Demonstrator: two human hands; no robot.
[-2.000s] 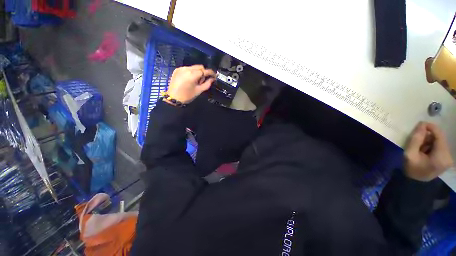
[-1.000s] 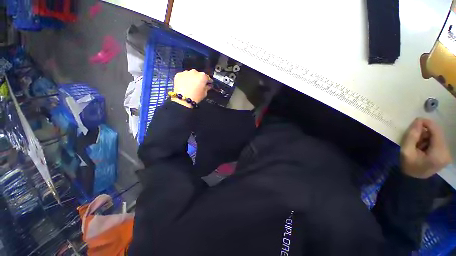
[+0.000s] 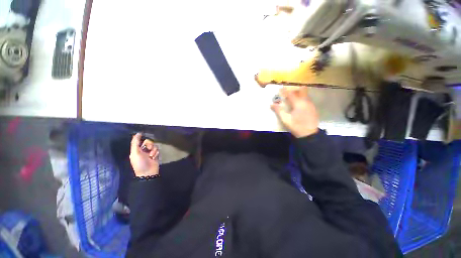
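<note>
A small silver bobbin (image 3: 277,99) lies on the white table (image 3: 151,65), beside the front of the machine's yellow-lit area. My right hand (image 3: 299,113) is at the bobbin, thumb and fingers apart around it; contact cannot be told. My left hand (image 3: 144,157) is over the blue basket's inner side, below the table edge, with fingers curled. A small dark, silvery thing shows between its thumb and fingers; its exact kind is unclear. A dark flat strip (image 3: 217,63) lies on the table, left of the bobbin.
The sewing machine (image 3: 379,30) is at the upper right, with its yellow-lit plate area (image 3: 303,73) below. Black-handled scissors (image 3: 358,107) and dark pieces lie right of my right hand. Blue baskets (image 3: 93,186) stand below the table on both sides. Another machine (image 3: 14,53) is at far left.
The view has turned towards the table and machine. My left hand has left the parts box, which no longer shows. My right hand has opened and moved to the bobbin.
</note>
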